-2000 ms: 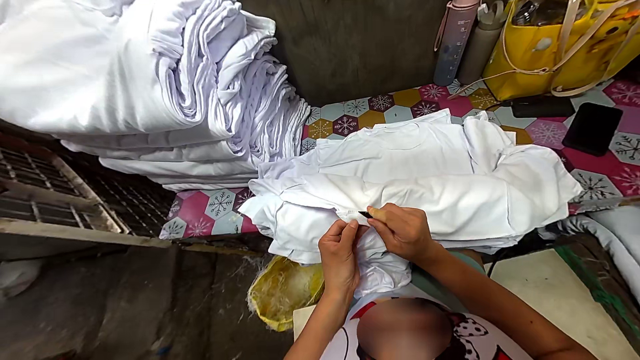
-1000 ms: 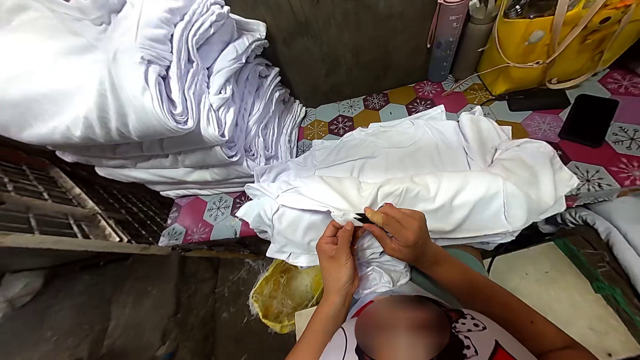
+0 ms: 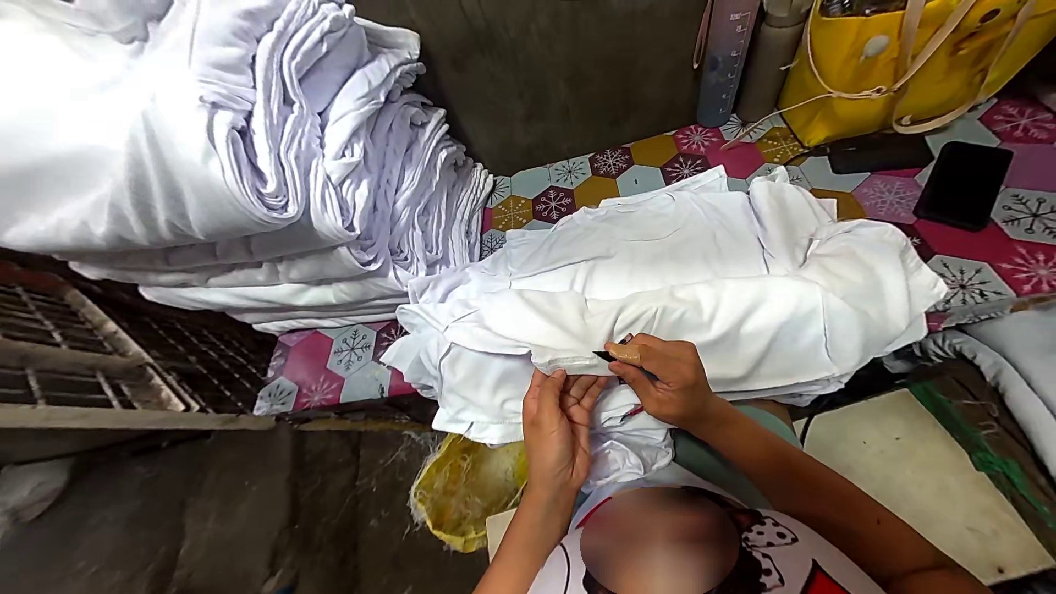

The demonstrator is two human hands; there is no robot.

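White garments (image 3: pixel 660 247) lie spread on the patterned cover, their near edge over my lap. My left hand (image 3: pixel 563 417) pinches the hem of the top garment between thumb and fingers, palm turned up. Just right of it, my right hand (image 3: pixel 664 379) holds a small dark pointed tool (image 3: pixel 605 356), perhaps thread snips, its tip at the hem. A tan wrap covers one finger of that hand. Most of the tool is hidden by my fingers. A bunched white cloth (image 3: pixel 631 454) hangs below my hands.
A tall stack of folded white garments (image 3: pixel 330 165) stands at left. A yellow container (image 3: pixel 462 495) with loose threads is below. Behind are bottles (image 3: pixel 726 62) and a yellow bag (image 3: pixel 858 66); a black phone (image 3: pixel 964 183) lies at right. A metal grille (image 3: pixel 74 346) is at far left.
My left hand's fingers have spread a little beneath the hem. The dark tool's tip has shifted slightly away from the fabric fold in my right hand.
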